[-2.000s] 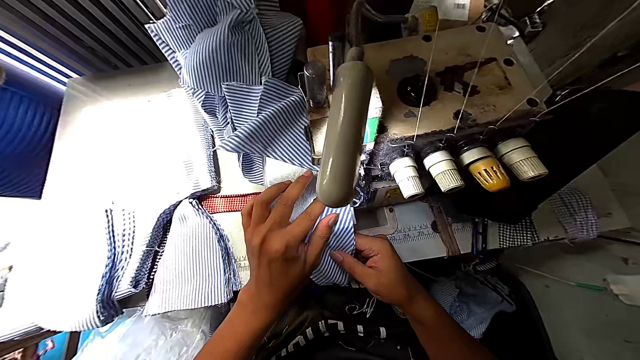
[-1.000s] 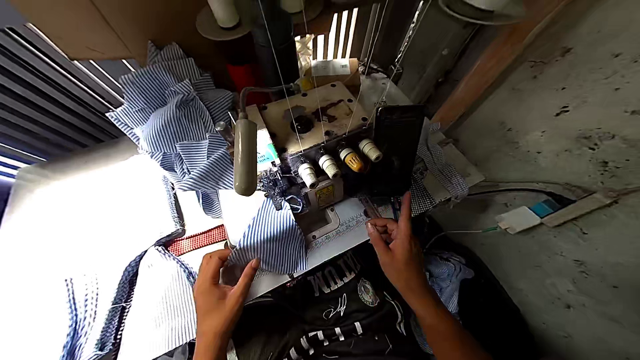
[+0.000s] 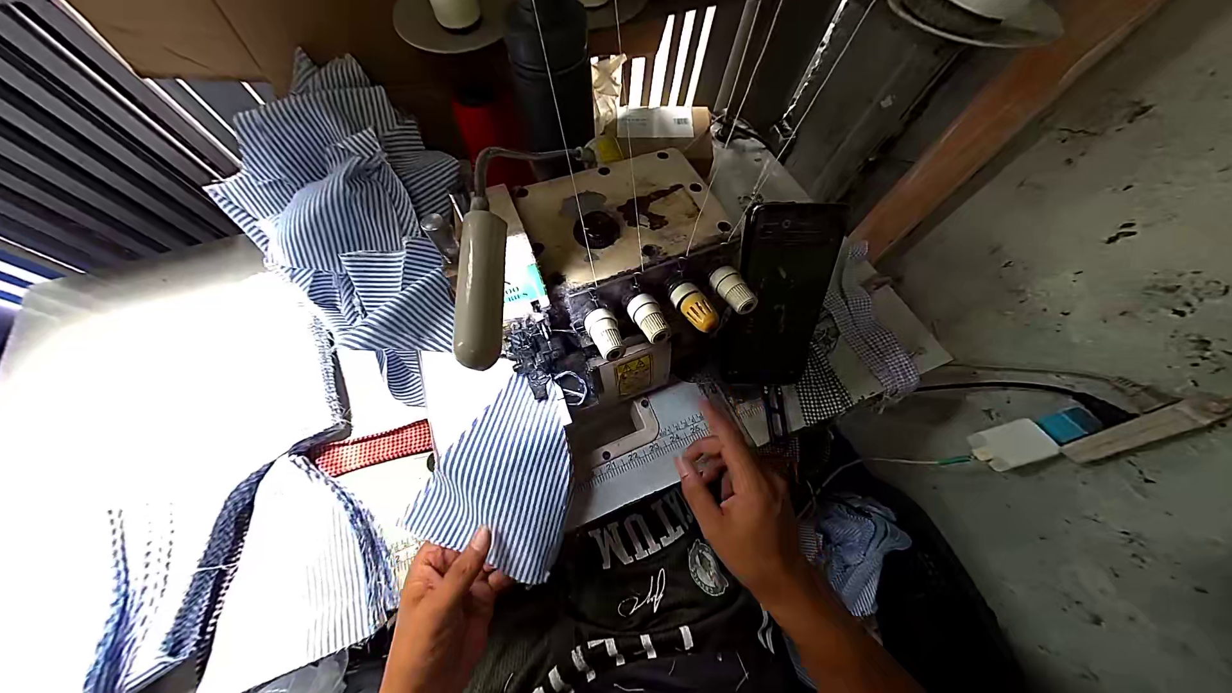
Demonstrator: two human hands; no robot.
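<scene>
My left hand (image 3: pixel 450 597) pinches the near edge of a blue-and-white striped fabric piece (image 3: pixel 505 472) between thumb and fingers. The far end of that piece lies at the presser foot area of an overlock sewing machine (image 3: pixel 616 221), where the needle is hidden. My right hand (image 3: pixel 736 500) is raised over the machine's front plate with a ruler scale (image 3: pixel 654 452), index finger extended, the other fingers curled, holding nothing. Above the plate is a row of tension knobs (image 3: pixel 695 306), several white and one yellow. A grey lamp-like cylinder (image 3: pixel 479 289) hangs left of them.
Striped fabric pieces (image 3: pixel 337 212) are heaped at the back left. More striped pieces (image 3: pixel 298 568) and a red checked strip (image 3: pixel 375 449) lie on the left. A black phone (image 3: pixel 784 289) stands right of the knobs. A cable with a white connector (image 3: pixel 1015 443) is at far right.
My hands, close together at the cloth two seconds ago, are now apart. The left holds the striped piece's near edge; the right is over the plate. The view has shifted widely.
</scene>
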